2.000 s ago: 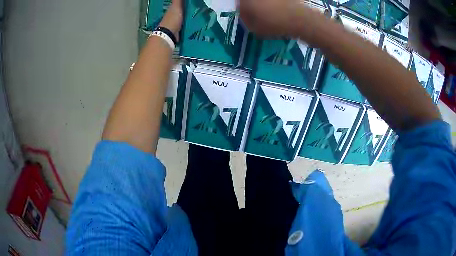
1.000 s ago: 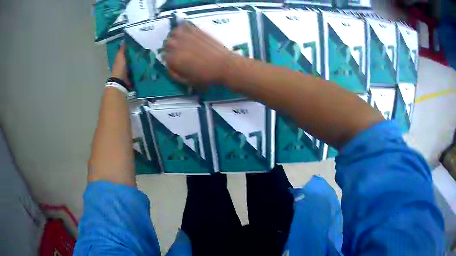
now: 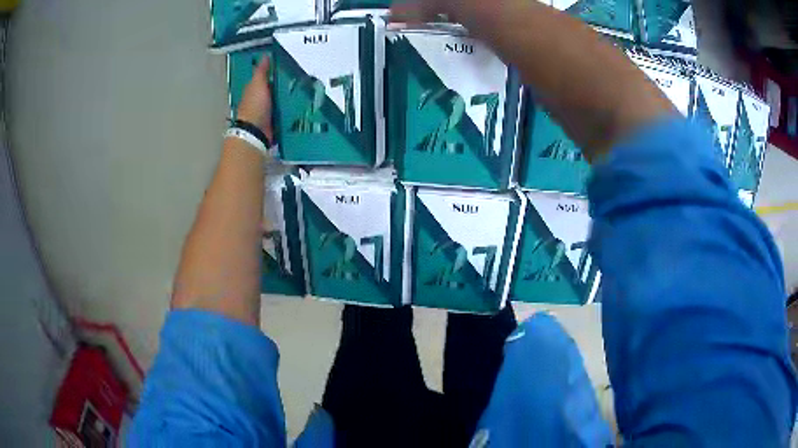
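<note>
Flat teal-and-white printed boxes with a "27"-like figure stand in rows on a wide stack. My left hand is upright against the left side of the leftmost box in the nearer upper row. Part of that hand is hidden by the box, so its grip cannot be told. My right hand is blurred at the top edge of the picture, above the neighbouring box, and partly cut off. My right forearm crosses over the boxes to the right.
Pale floor lies left of the stack, and a yellow line crosses the floor at the right. A red printed box lies at the lower left beside a red line. Dark and red objects are at the upper right. My legs are close to the stack's near edge.
Since one second ago, my right hand has moved from the leftmost box up to the top edge. The view has shifted, and the boxes and my left hand appear further right.
</note>
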